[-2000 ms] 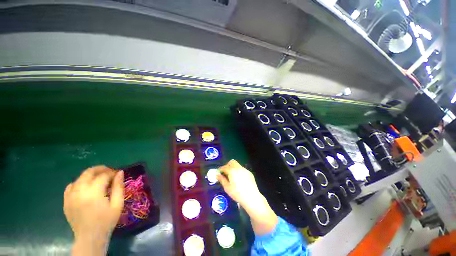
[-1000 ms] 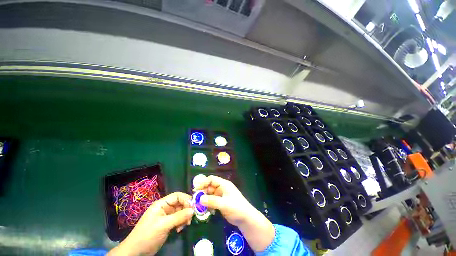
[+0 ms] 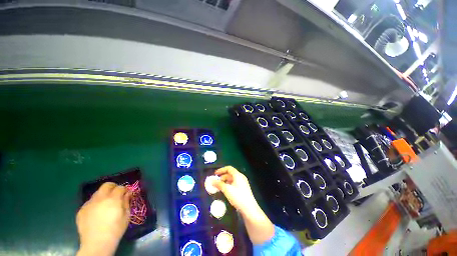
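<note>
The black lit-unit tray [image 3: 197, 197] lies in front of me with two columns of round discs glowing blue, white and orange. My right hand [image 3: 231, 186] has its fingertips on a whitish lit unit [image 3: 212, 184] at the right column's third pocket. The small-parts box [image 3: 150, 226] is left of the tray and holds tangled pink and red strands [image 3: 136, 202]. My left hand [image 3: 104, 214] is over the box's left part, fingers down among the strands; its fingertips are hidden, so I cannot tell if it holds one.
Large black right trays [image 3: 295, 165] with bright ring parts stand right of the lit tray. Behind runs a grey-white shelf [image 3: 150, 55] along the green surface [image 3: 45, 165]. At the far right are black equipment, an orange part [image 3: 405, 149] and a grey machine panel.
My hands were together over the tray around a blue-lit unit one second ago. Now they are apart, the left at the box, the right at a tray pocket. Several discs changed colour.
</note>
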